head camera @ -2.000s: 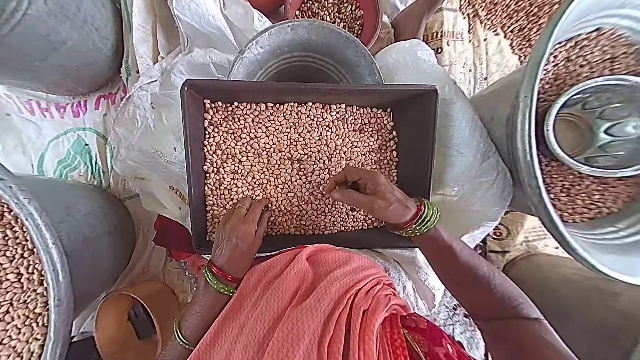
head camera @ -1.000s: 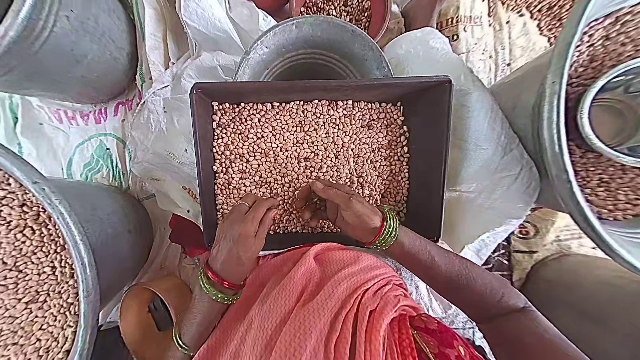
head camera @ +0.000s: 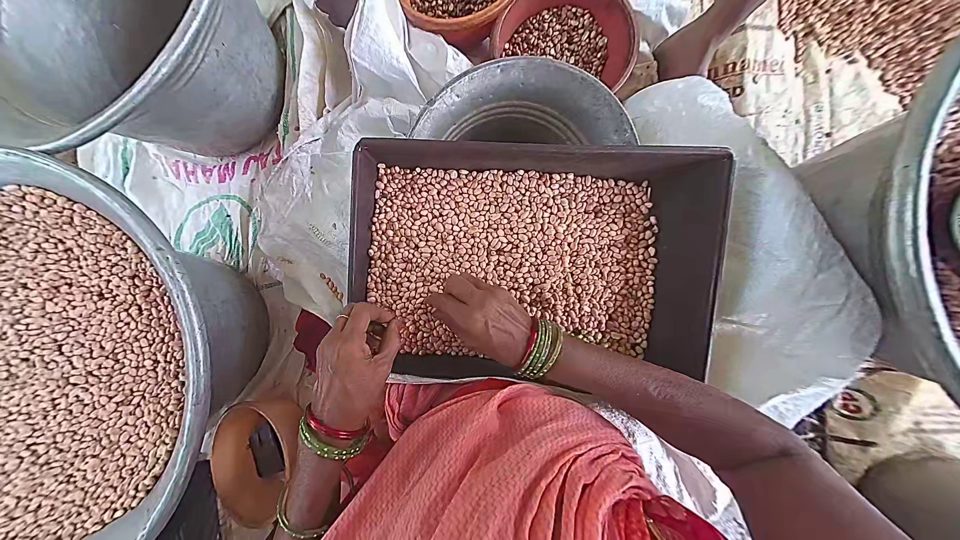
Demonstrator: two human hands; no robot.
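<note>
A dark rectangular tray (head camera: pixel 694 262) lies before me, with a layer of pinkish-tan beans or nuts (head camera: pixel 517 240) over most of its bottom. My left hand (head camera: pixel 358 352) is at the tray's near left corner, fingers curled with a few small dark pieces between thumb and fingers. My right hand (head camera: pixel 484 315) reaches over the near part of the layer, fingertips down on the beans; whether it pinches one is hidden. Red and green bangles circle both wrists. Behind the tray, its far edge overlaps the rim of a metal pot (head camera: pixel 525 90).
A large metal pot (head camera: pixel 196 337) full of similar beans stands at left, another metal pot (head camera: pixel 225 82) above it. At right is a metal vessel (head camera: pixel 896 217). Bowls (head camera: pixel 630 37) of darker beans stand at the top, near another person's bare limb (head camera: pixel 694 45). An orange-brown container (head camera: pixel 225 465) sits at lower left.
My right hand has moved left across the beans, nearer my left hand. My left hand has shifted to the tray's near left corner. The view has swung somewhat left.
</note>
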